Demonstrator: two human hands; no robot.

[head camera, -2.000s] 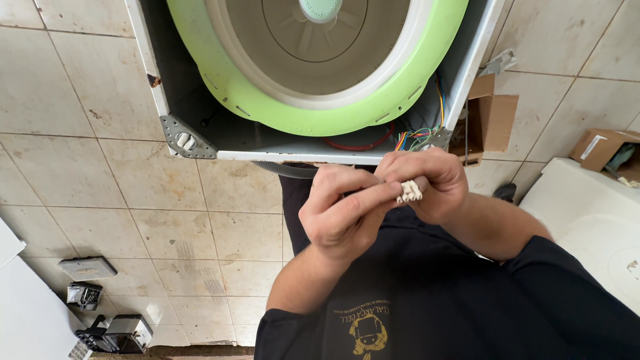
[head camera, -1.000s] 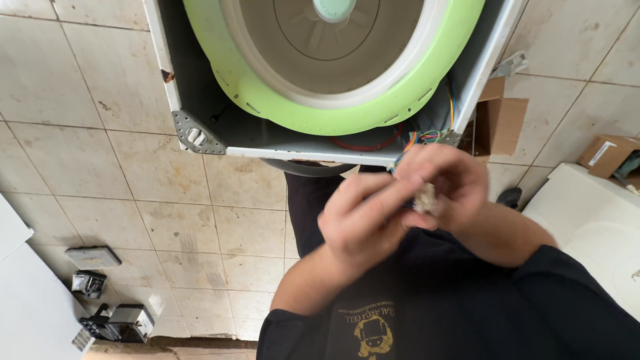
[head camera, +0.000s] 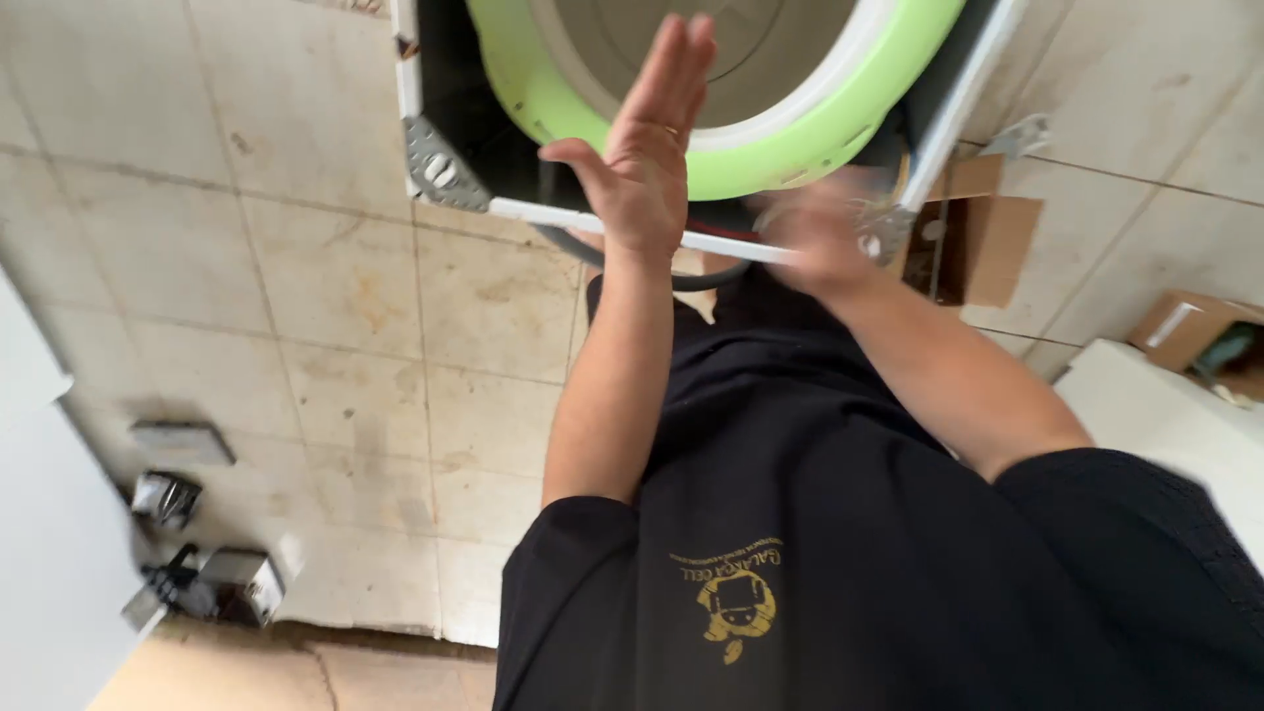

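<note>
My left hand [head camera: 647,163] is raised palm up over the washing machine's front rim, fingers extended and thumb apart, with nothing in it. Its fingertips overlap the washing machine tub [head camera: 741,59] and the green plastic tub ring [head camera: 750,173] around it. My right hand [head camera: 825,232], badly blurred, is at the white cabinet edge [head camera: 543,214] near the front right corner, beside thin wires [head camera: 874,207]. Whether it holds anything cannot be made out. The small whitish piece from the earlier frames cannot be made out here.
A metal corner bracket [head camera: 444,168] sits at the cabinet's left corner. An open cardboard box [head camera: 1002,247] stands right of the machine. Another box [head camera: 1185,331] rests by a white surface [head camera: 1136,395]. Small parts [head camera: 168,499] lie on the tiled floor [head camera: 346,395] at left.
Earlier my hands were together in front of the cabinet, around a small whitish piece. They have now parted: the left is open over the tub ring, the right at the wires in the corner.
</note>
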